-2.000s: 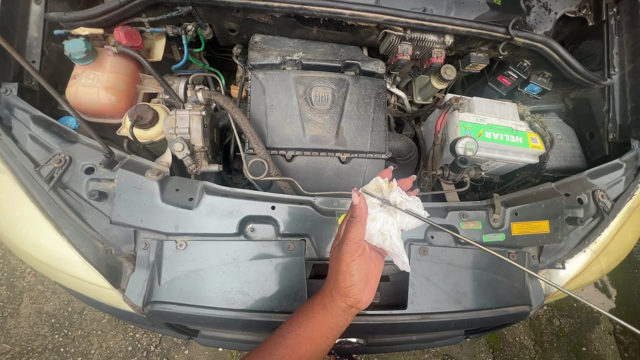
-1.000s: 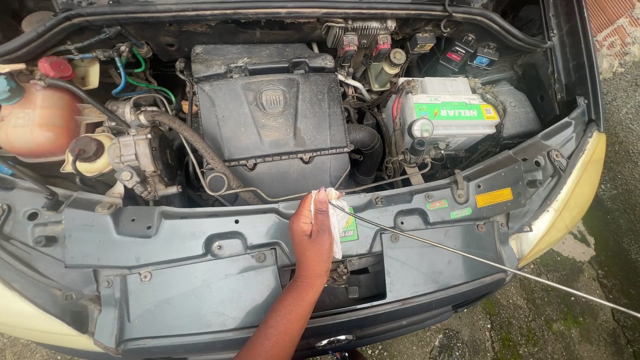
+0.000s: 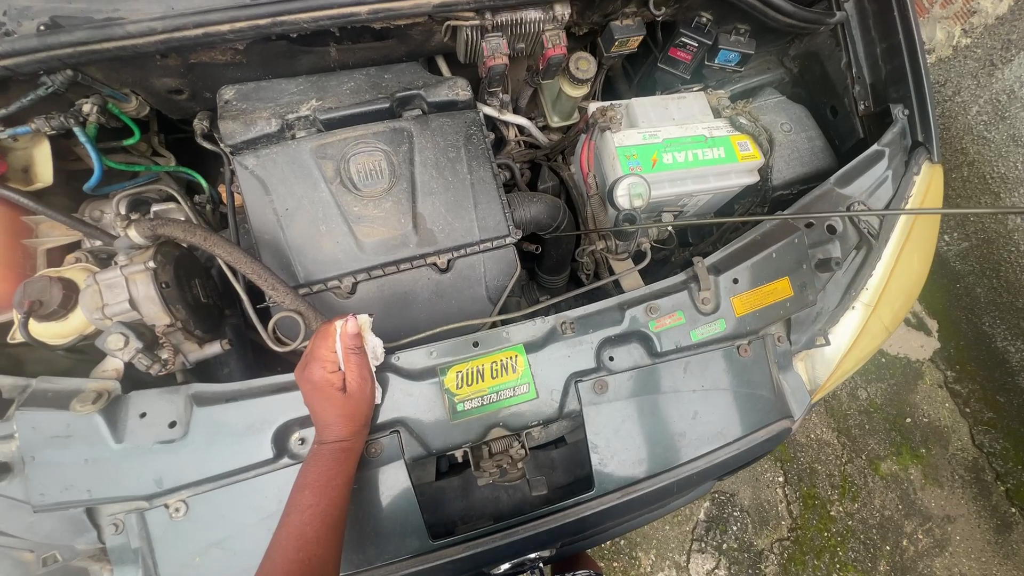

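Note:
My left hand (image 3: 336, 388) is closed around a crumpled white paper or cloth wipe (image 3: 364, 352), just above the metal front panel (image 3: 240, 416) and beside the end of a dark ribbed hose (image 3: 240, 260). A long thin metal rod, like a dipstick (image 3: 800, 215), runs in from the right edge, over the headlight and in front of the battery (image 3: 676, 160). Its tip is near the black air duct (image 3: 544, 216), apart from the wipe. My right hand is out of view. The black plastic engine cover (image 3: 368, 192) bears a Fiat badge.
At the left are a cream-coloured reservoir with a black cap (image 3: 52, 304) and blue and green hoses (image 3: 152, 168). The hood latch (image 3: 500, 460) sits in an opening in the front panel. The yellowed headlight (image 3: 880, 280) is at the right, with mossy concrete ground (image 3: 800, 496) beyond.
The rod ran from the wipe toward the lower right; now it is apart from the wipe and lies nearly level. My left hand has closed more tightly around the wipe. The view has shifted closer.

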